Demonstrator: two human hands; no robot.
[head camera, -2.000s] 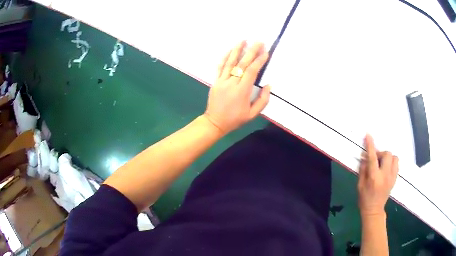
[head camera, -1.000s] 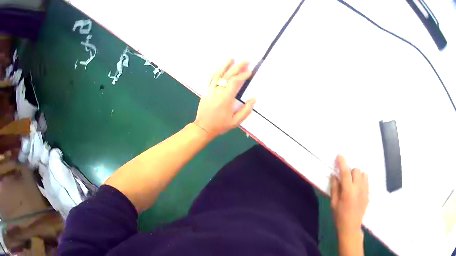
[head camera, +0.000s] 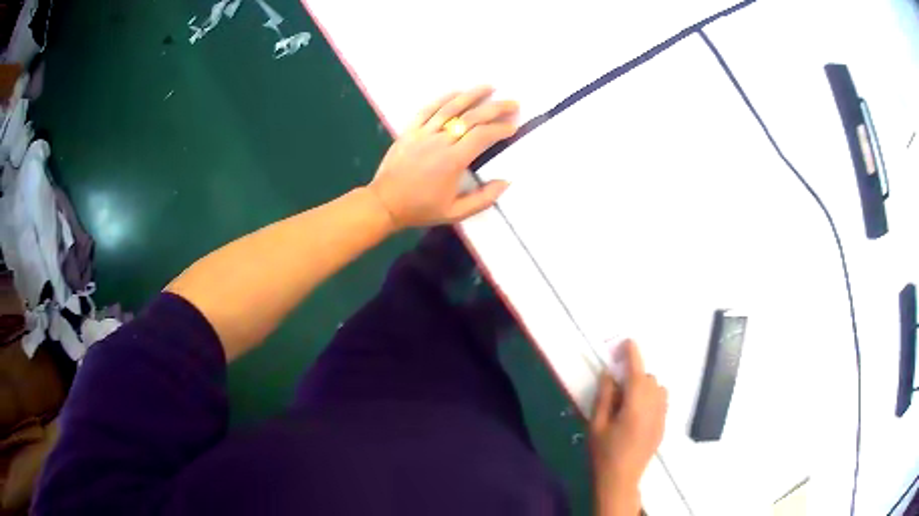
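White paper pattern pieces (head camera: 645, 222) lie on the table, with dark gaps between them. My left hand (head camera: 441, 161), with a ring on one finger, lies flat with fingers spread at the near corner of a piece, by the table edge. My right hand (head camera: 627, 408) rests at the paper's near edge, fingers bent, thumb and index close to a small pale, faint thing on the thin dark line. Whether it grips this cannot be told. A dark pattern weight (head camera: 719, 375) lies on the paper right of my right hand.
A weight with a handle (head camera: 859, 151) lies at the upper right, another dark weight (head camera: 907, 350) at the right rim. A tan piece (head camera: 793, 502) shows at the bottom. The red-lined table edge (head camera: 355, 79) runs diagonally. White scraps (head camera: 40, 217) lie on the green floor at left.
The view has turned and shifted right, showing more weights. My left hand stays at the paper corner. My right hand remains by the near edge, its fingers now more bent.
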